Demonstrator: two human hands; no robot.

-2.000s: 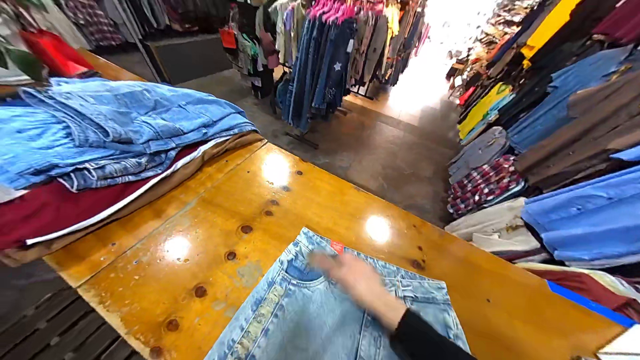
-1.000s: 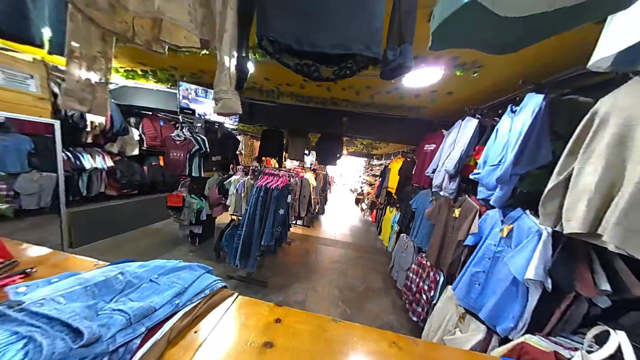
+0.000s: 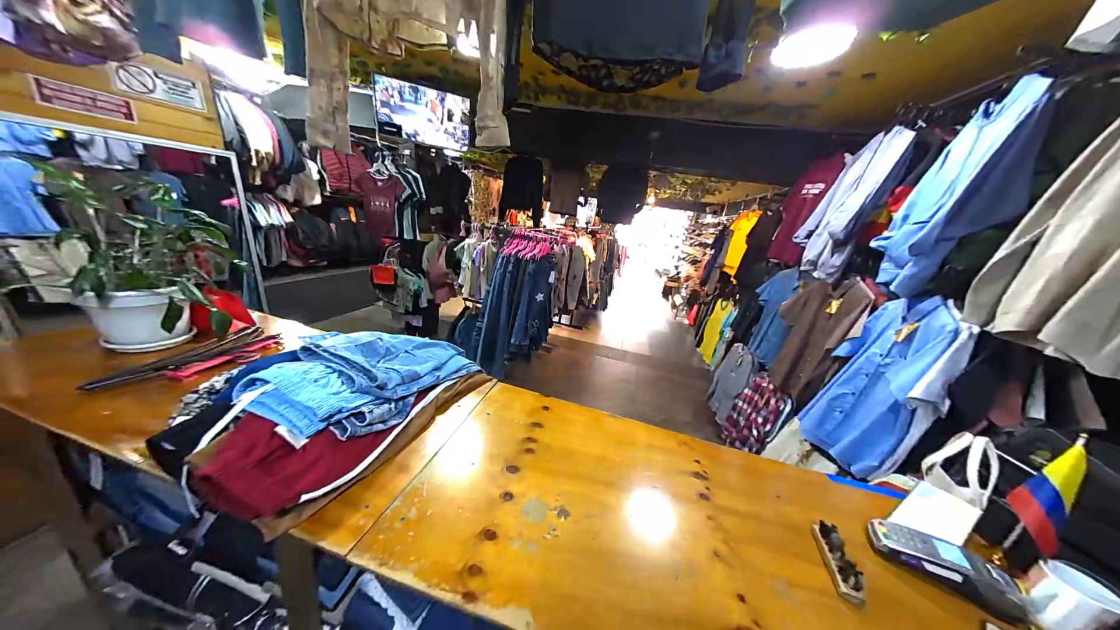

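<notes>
Neither my left hand nor my right hand shows in the head view now, so what they hold cannot be seen. On the wooden counter [image 3: 560,490] lies a pile of folded clothes, left of the middle. Light blue denim [image 3: 367,376] tops the pile, with a maroon garment with a white stripe [image 3: 280,468] beneath it. At the right end lie a card payment terminal [image 3: 949,564] and a narrow tray of small dark things [image 3: 838,560].
A potted plant in a white pot [image 3: 136,317] stands at the counter's left, beside a bundle of dark and red strips [image 3: 188,357]. A small tricolour flag [image 3: 1050,499] and a white cup [image 3: 1074,599] are at the right. Jeans on a rack [image 3: 516,302] hang beyond the counter.
Two seconds ago a hand was over light blue jeans on the counter; now both are out of view. The view has swung up to the shop.
</notes>
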